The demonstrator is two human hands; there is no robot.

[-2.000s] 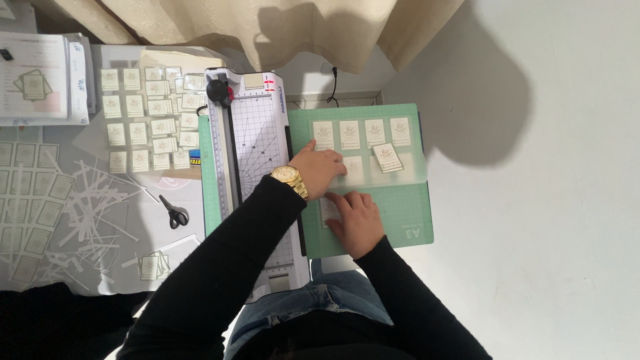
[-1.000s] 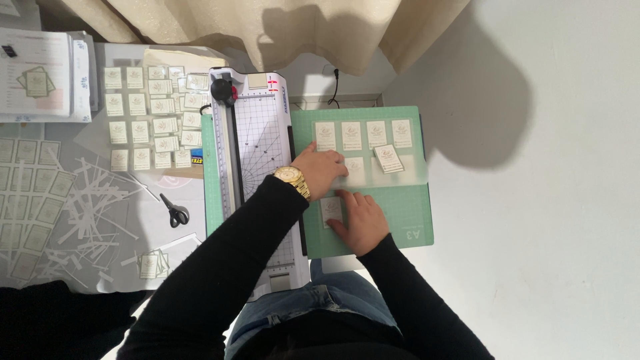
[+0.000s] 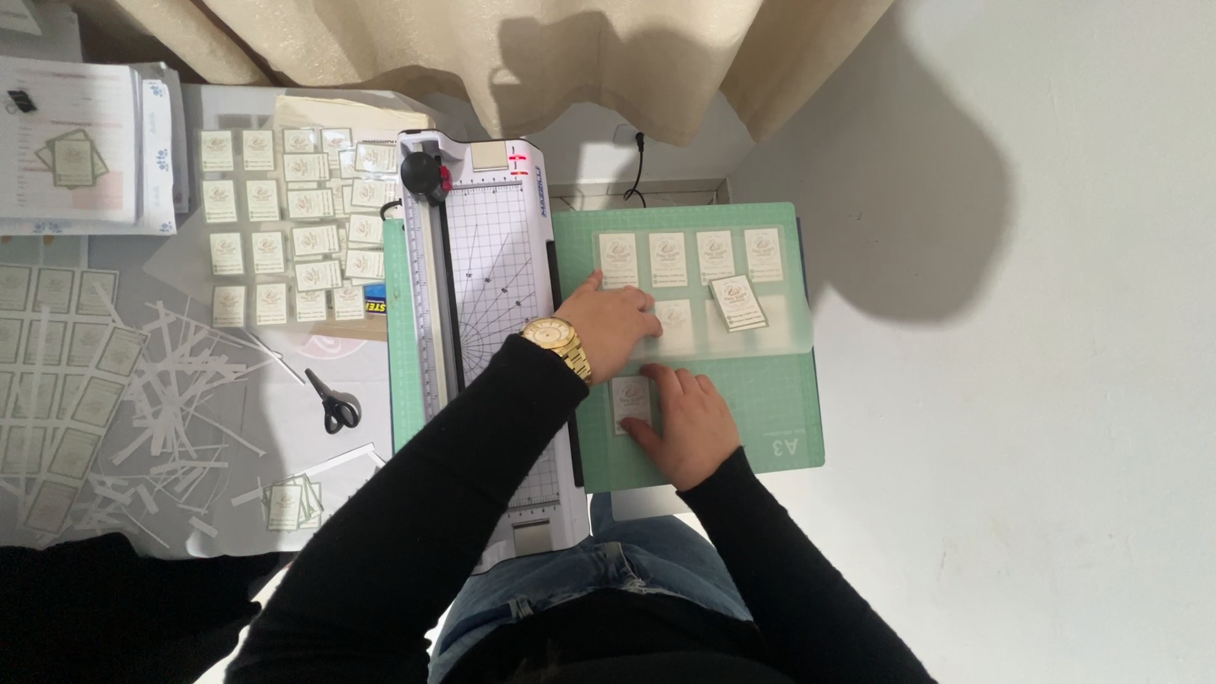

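A translucent plastic sheet (image 3: 798, 323) with rows of printed cards (image 3: 714, 256) lies on a green cutting mat (image 3: 760, 418). My left hand (image 3: 608, 323), with a gold watch at its wrist, rests on the left part of this sheet, its fingers apart and partly over cards. Below the sheet, a single card (image 3: 631, 405) lies on the mat; my right hand (image 3: 692, 418) touches it with thumb and fingertips at its right side and upper corner. A loose card or small stack (image 3: 738, 303) lies tilted on the sheet. The paper trimmer (image 3: 494, 256) stands under my left forearm.
Left of the trimmer are rows of cut cards (image 3: 270, 252), black-handled scissors (image 3: 338, 408), a heap of paper strips (image 3: 171, 389) and uncut card sheets (image 3: 47, 342). A stack of papers (image 3: 85, 204) lies at the upper left. A curtain (image 3: 627, 57) hangs behind.
My right hand has drawn slightly away from my left hand, and the single card beneath it shows more fully. My left hand has stayed on the sheet.
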